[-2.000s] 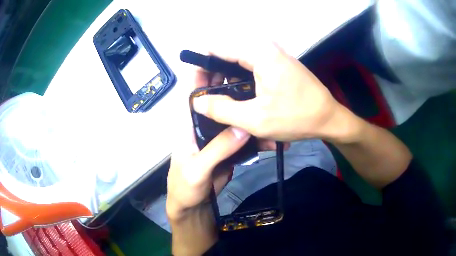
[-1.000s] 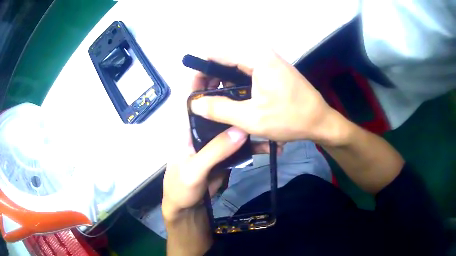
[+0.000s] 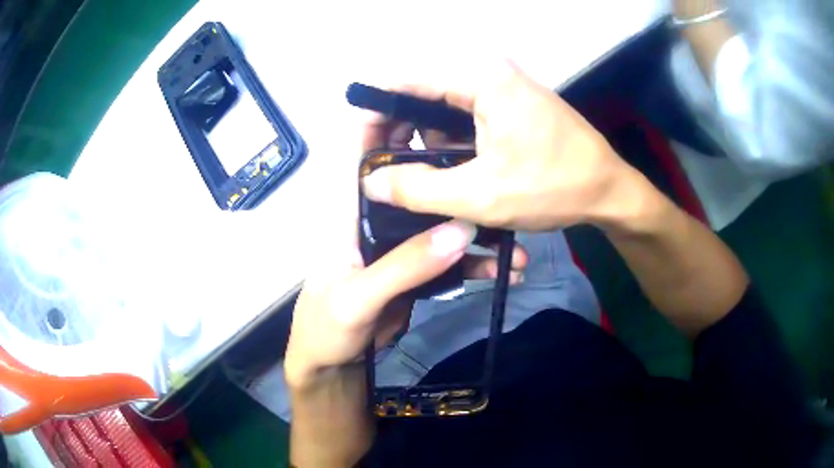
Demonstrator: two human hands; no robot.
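Observation:
A black phone middle frame (image 3: 498, 320) with gold spots at both short ends is held above the lap at the table edge. A dark shiny flap (image 3: 389, 228) covers its upper part. My left hand (image 3: 366, 306) grips the frame's left side, with the thumb on the flap and fingertips showing at the right side. My right hand (image 3: 512, 169) presses its thumb on the upper left corner. It also holds black tweezers (image 3: 402, 104), blunt end pointing left; their tips are hidden. A second phone frame (image 3: 291, 146) lies on the table.
The white table (image 3: 302, 46) curves across the top. A white round fan (image 3: 55, 265) with orange trim (image 3: 73, 393) stands at left, above a red tray (image 3: 110, 441). A person's pale sleeve (image 3: 768, 82) and wrist are at upper right. Something red (image 3: 672, 174) is under the table edge.
The held frame has tilted slightly, its lower end shifting left. Both hands keep their grip. The neighbouring person's wrist has come into view at the top right.

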